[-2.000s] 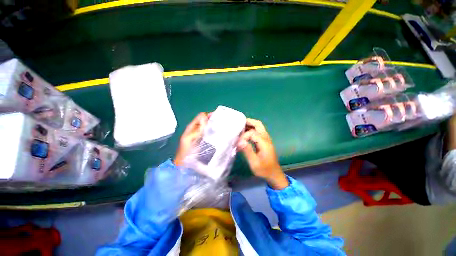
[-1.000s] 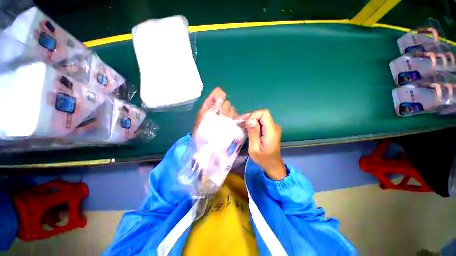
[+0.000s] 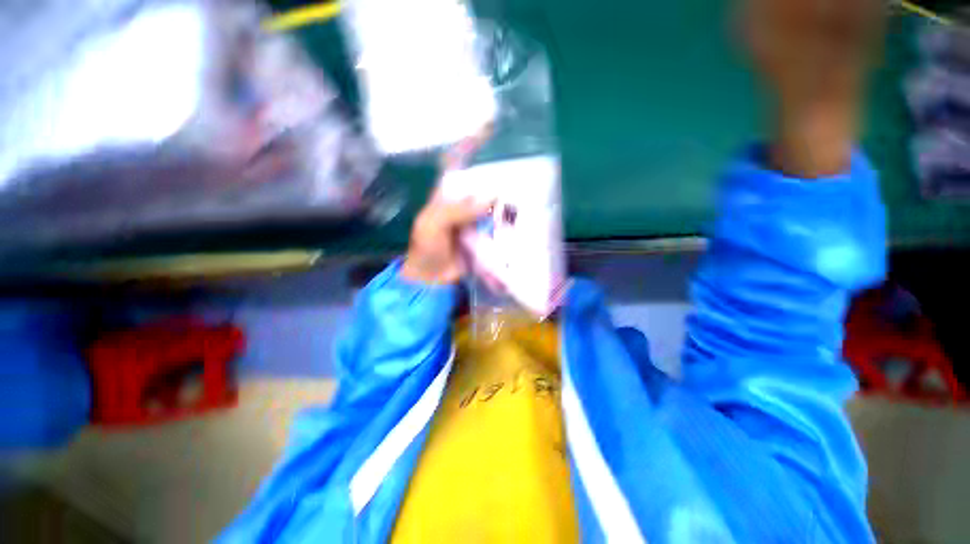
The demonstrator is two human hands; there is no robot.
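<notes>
My left hand (image 3: 445, 228) grips a pink-white retail box (image 3: 521, 228) inside a clear poly bag, in front of my yellow top. The bag's loose clear end (image 3: 521, 90) stands up beyond the box, over the green bench. My right hand (image 3: 814, 64) is raised at the top right, badly blurred and partly cut off by the top edge; its fingers cannot be made out. The white stack of poly bags (image 3: 420, 74) lies just beyond my left hand.
Bagged boxes (image 3: 255, 117) crowd the bench at the far left, blurred and glaring. Blurred unbagged boxes (image 3: 943, 117) stand at the right edge. The green bench (image 3: 649, 128) runs across. Red stools (image 3: 165, 372) stand below at left and right.
My right hand has let go of the bag and moved up and far right. My left hand holds the box with the bag end now pointing away from me. The view has shifted.
</notes>
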